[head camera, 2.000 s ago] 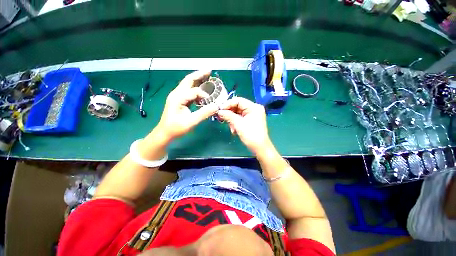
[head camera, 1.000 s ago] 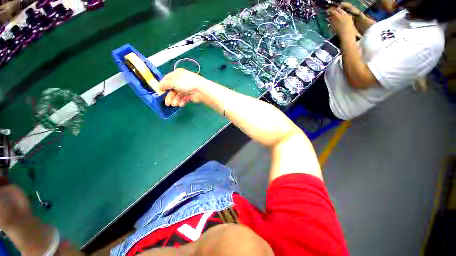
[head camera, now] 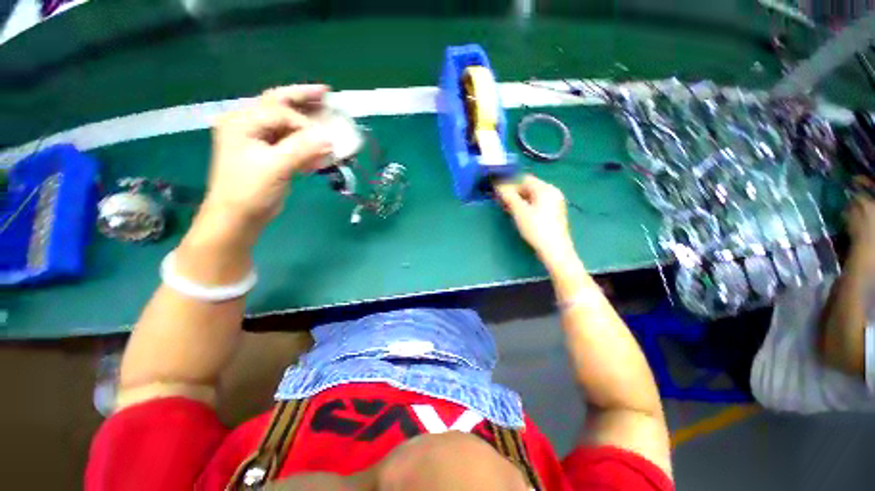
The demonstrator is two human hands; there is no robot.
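Observation:
My left hand (head camera: 264,144) holds a pale ring-shaped stator (head camera: 342,136), blurred, above the bench. Its dark and light lead wires (head camera: 384,192) hang down to the right. The blue tape dispenser (head camera: 456,125) stands upright on the bench with an amber tape roll (head camera: 483,101) in it. My right hand (head camera: 534,211) is at the dispenser's near end, fingertips together at its lower edge. Whether a piece of tape is between those fingertips is too blurred to tell.
A second stator (head camera: 131,213) lies at left beside a blue parts bin (head camera: 72,216). A thin dark ring (head camera: 544,137) lies right of the dispenser. A clear tray of stators (head camera: 734,216) is at right. Another person's arm (head camera: 854,307) shows at the right edge.
The view has swung back left after turning right. Compared with the oldest frame, my right hand has left the stator for the dispenser, and my left hand has moved left with the stator.

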